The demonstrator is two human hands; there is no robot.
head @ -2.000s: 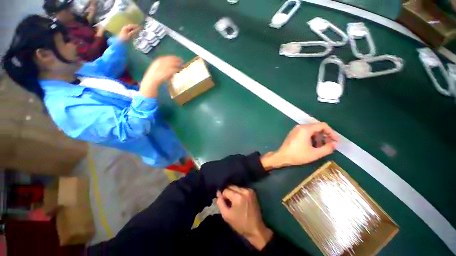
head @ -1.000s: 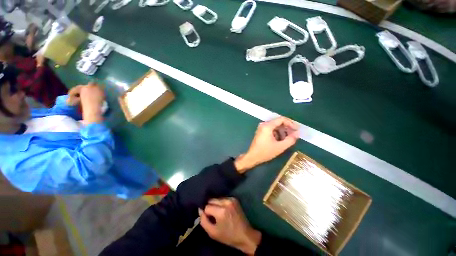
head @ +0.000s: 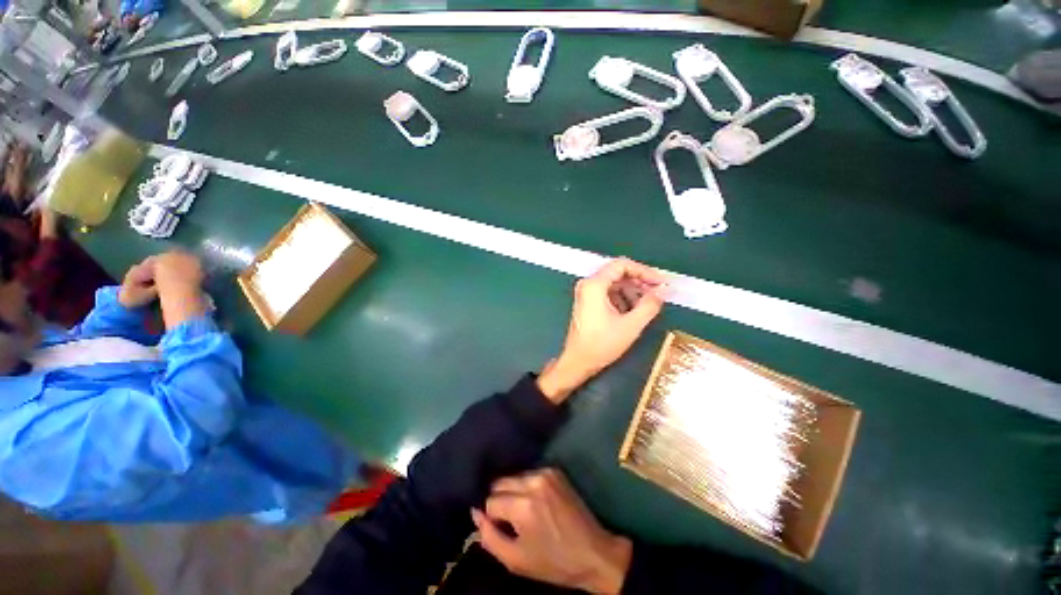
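My left hand (head: 611,314) is over the white strip, thumb and fingertips pinched together; I cannot tell whether a thin pin is between them. My right hand (head: 553,529) is low in front of me at the bench edge, fingers curled; whether it holds anything is hidden. An open cardboard box of thin whitish pins (head: 727,442) lies on the green surface, right of my hands. Several white looped plastic parts lie beyond the strip, one with its disc end nearest (head: 698,210), others overlapping behind it (head: 736,144).
A worker in blue (head: 128,407) sits at left, hands together. Another open box of pins (head: 305,267) stands by that worker, with grouped white parts (head: 163,198) and a yellowish bin (head: 97,177) farther left. A brown box (head: 762,14) is at the top edge.
The view has swung right and tilted, so the blue-clad worker and the parts shift left. The neighbour's hands have come together. My hands keep nearly the same pinched and curled poses.
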